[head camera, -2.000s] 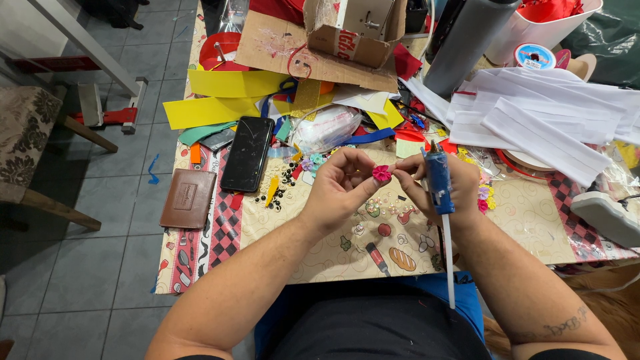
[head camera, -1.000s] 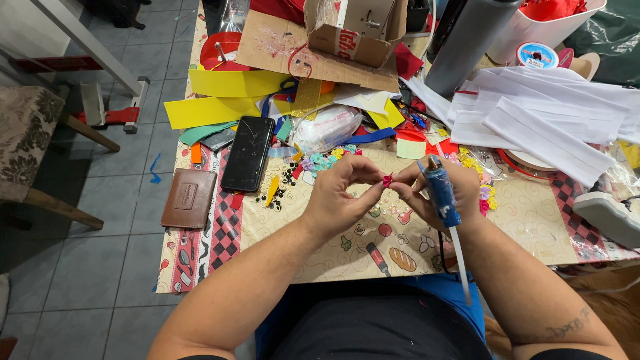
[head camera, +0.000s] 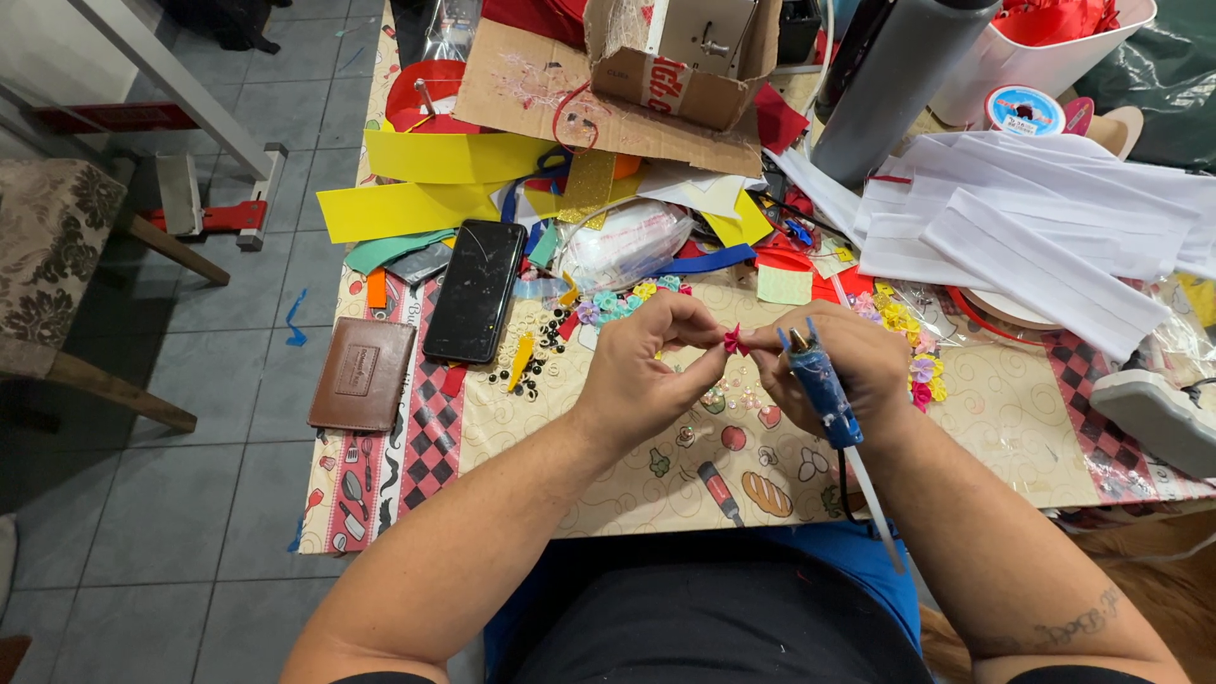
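Between the fingertips of both hands is a small magenta ribbon flower. My left hand pinches its left side with thumb and forefinger. My right hand touches its right side and also holds a blue hot glue gun, nozzle pointing up and a white glue stick trailing from its lower end. Small clear beads lie on the tablecloth just below the fingers. Turquoise and lilac ribbon flowers sit behind my left hand, and yellow and pink ones lie right of my right hand.
A black phone and a brown wallet lie at left near black beads. Yellow sheets, a cardboard box, a grey bottle and white fabric strips crowd the back. A white device sits at right.
The glue gun in my right hand has tilted, its lower end swinging toward the right. The magenta flower has turned between my fingers and stays held near the same spot.
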